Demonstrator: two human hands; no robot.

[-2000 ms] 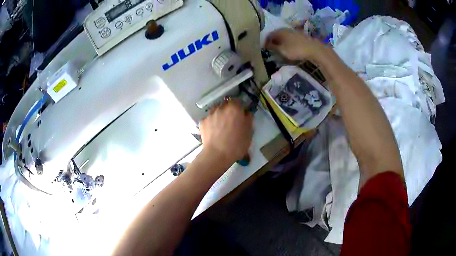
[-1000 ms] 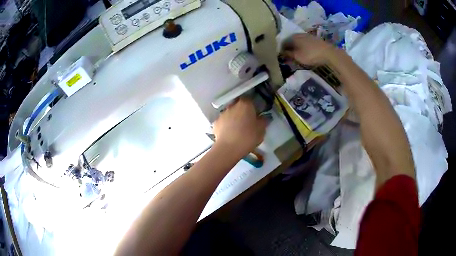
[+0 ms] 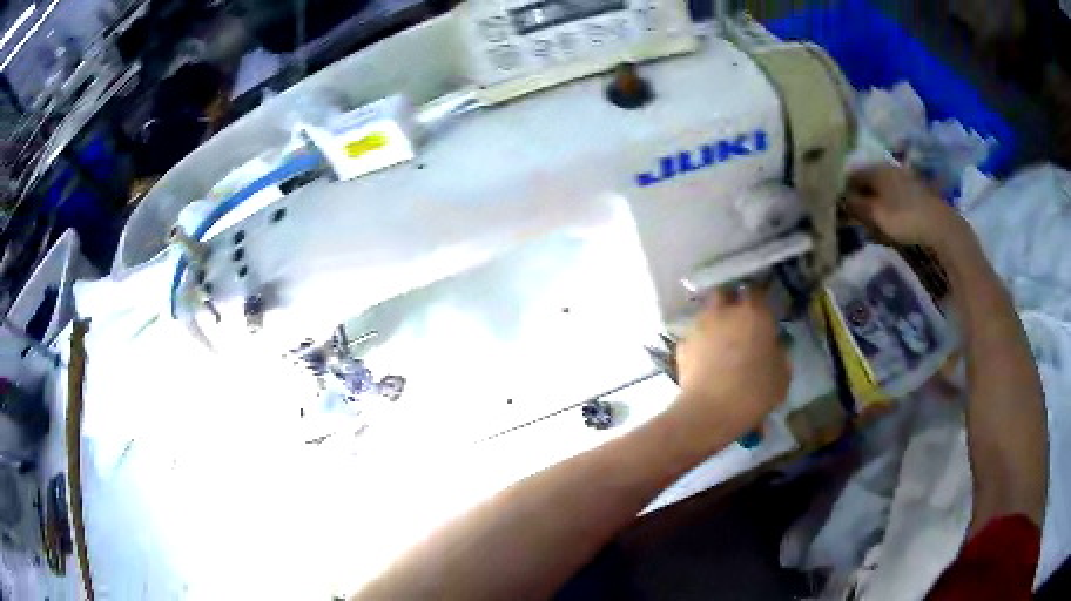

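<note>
The white JUKI sewing machine (image 3: 493, 211) spans the view. My left hand (image 3: 734, 358) is at the right end of the machine bed, under the white bar (image 3: 749, 263) below the ribbed knob (image 3: 769, 209). Its fingers are curled; what they touch is hidden. My right hand (image 3: 898, 206) is behind the machine's right end, beside the handwheel end (image 3: 822, 112). Its fingertips are dark and blurred, so I cannot tell what they touch. The presser foot area (image 3: 350, 373) is at the left, in strong glare, with no hand on it.
The small parts tray (image 3: 893, 323) stands right of my left hand. White fabric (image 3: 1039, 247) is heaped at the far right, by a blue bin (image 3: 904, 71). The control panel (image 3: 576, 41) is on top. A small round metal part (image 3: 599, 413) is at the bed's front.
The view has swung left, so the machine and both hands appear further right and lower. Both hands keep about the same places at the machine's right end.
</note>
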